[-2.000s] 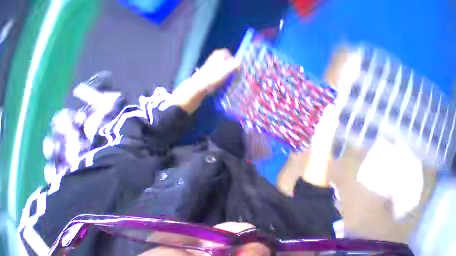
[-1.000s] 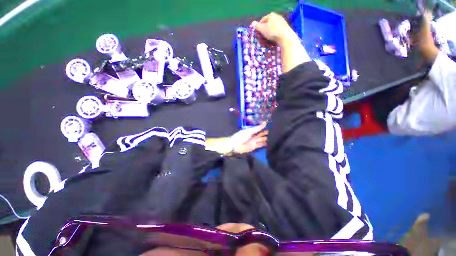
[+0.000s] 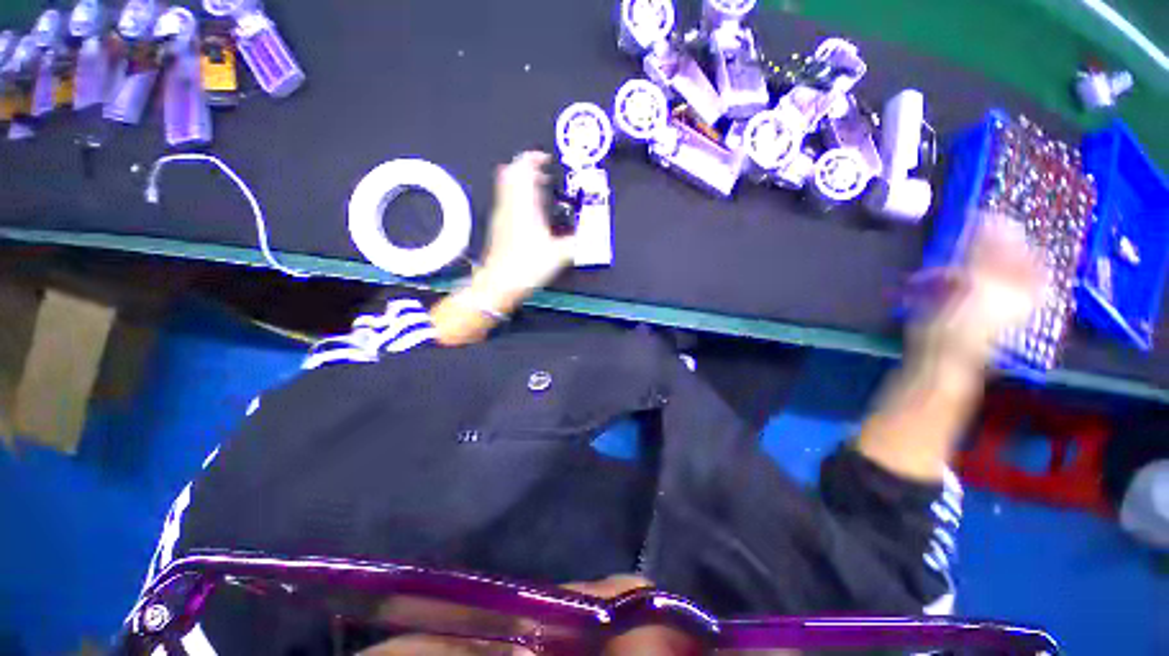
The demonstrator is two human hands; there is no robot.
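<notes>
A pale lilac fan unit (image 3: 588, 224) lies near the bench's front edge, its round spoked head pointing away from me. My left hand (image 3: 519, 237) is at its left side, thumb by the handle and fingers spread around a small dark piece at the neck; whether it grips is unclear. My right hand (image 3: 1000, 285), strongly blurred, is over the near left part of the blue bin of upright battery cells (image 3: 1054, 192). A purplish blur shows at its fingers, too unclear to name.
Fan units (image 3: 776, 135) are piled beyond and right. A row of fan units (image 3: 186, 90) is at far left. A white tape roll (image 3: 410, 215) and white cable (image 3: 244, 192) lie left. Another blue bin (image 3: 1128, 244) is at far right. A red stool (image 3: 1038, 455) stands below.
The full bin, carried over the floor two seconds ago, is on the bench. My left hand has left its near end for the fan unit. My right hand has moved down the bin.
</notes>
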